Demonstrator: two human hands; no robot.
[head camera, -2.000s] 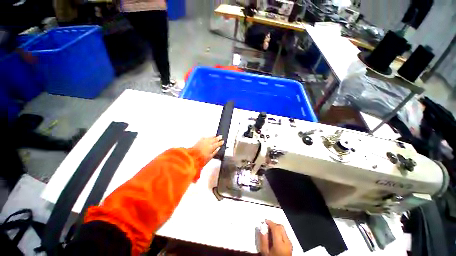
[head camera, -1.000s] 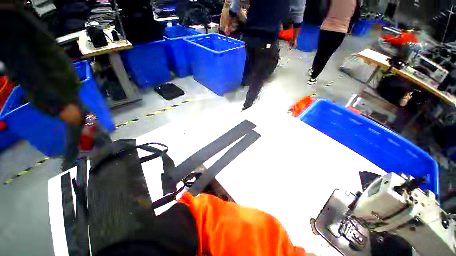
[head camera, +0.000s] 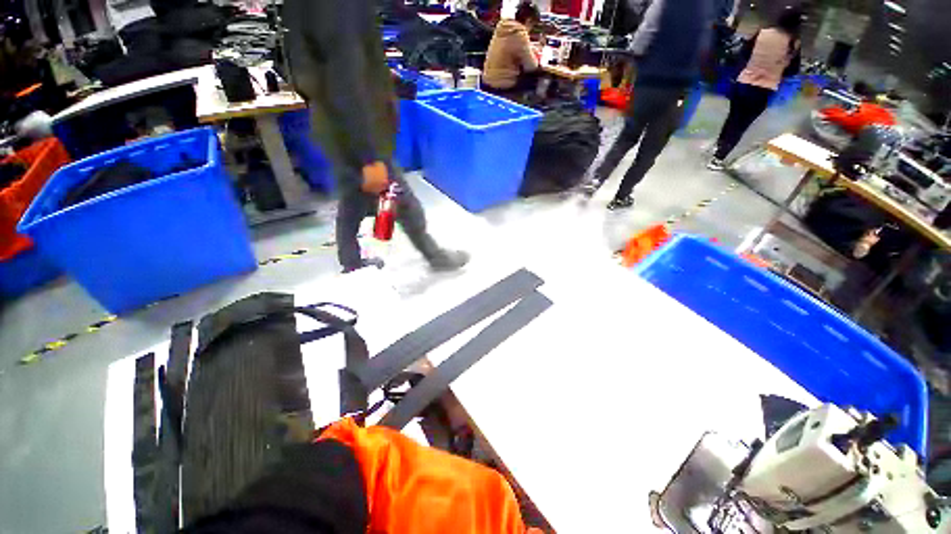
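Observation:
Two long black fabric strips (head camera: 459, 321) lie side by side on the white sewing table, running off its left edge. The cream-white sewing machine head (head camera: 829, 469) is cut off at the lower right, with its grey metal bed (head camera: 701, 478) beside it. A dark piece (head camera: 782, 411) shows behind the head. An orange sleeve reaches in at the bottom centre, but the left hand is out of the picture below the edge. The right hand is not in view.
Stacked black pieces (head camera: 245, 407) and loose strips lie on a white side table (head camera: 120, 438) at left. A large blue bin (head camera: 793, 313) stands behind the sewing table. More blue bins (head camera: 146, 229) stand at left. A person holding a red bottle-like object (head camera: 386, 214) walks behind; others are farther back.
The view has swung left, away from the machine. Both hands have left the picture. The near walking person has moved right, and the other walkers have moved too. The two strips stay on the table.

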